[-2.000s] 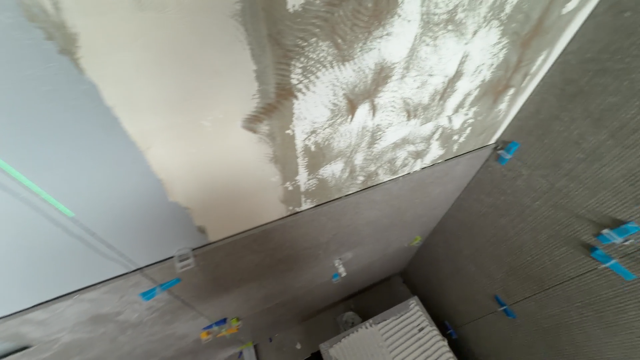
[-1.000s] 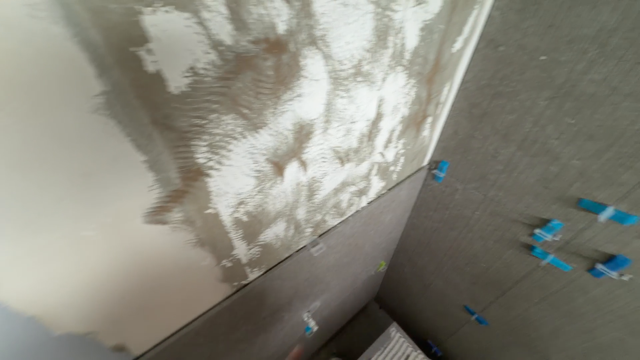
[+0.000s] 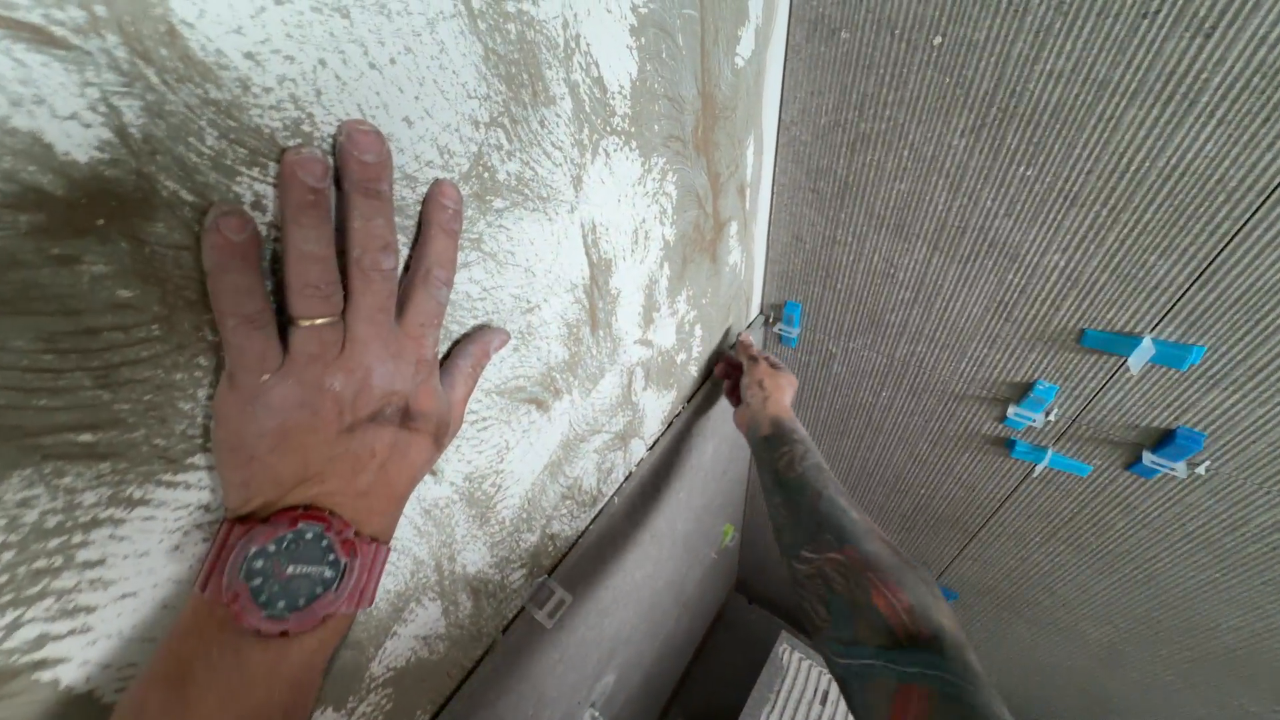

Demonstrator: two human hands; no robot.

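My left hand (image 3: 335, 350), with a ring and a red wristwatch (image 3: 290, 570), lies flat with fingers spread on the wall smeared with patchy adhesive (image 3: 560, 230). At the wall corner, my right hand (image 3: 762, 385) reaches to the top edge of the smooth grey wall tile (image 3: 640, 560); its fingers are bent at that edge, and whether they hold something small is too hard to see. Just right of it, a blue levelling wedge in a clear clip (image 3: 788, 323) sits on the ribbed grey wall tile (image 3: 950, 180). A clear levelling clip (image 3: 548, 601) stands at the smooth tile's top edge.
Several blue wedges (image 3: 1142, 350) with clear clips stick out along the joint of the ribbed wall at right. A green piece (image 3: 727, 536) is on the smooth tile near the corner. Below, partly behind my right forearm, is a white ridged slab or block (image 3: 800, 685).
Both hands have come into view: the left now rests on the adhesive-smeared wall, the right is at the corner. The view has moved nearer to the corner.
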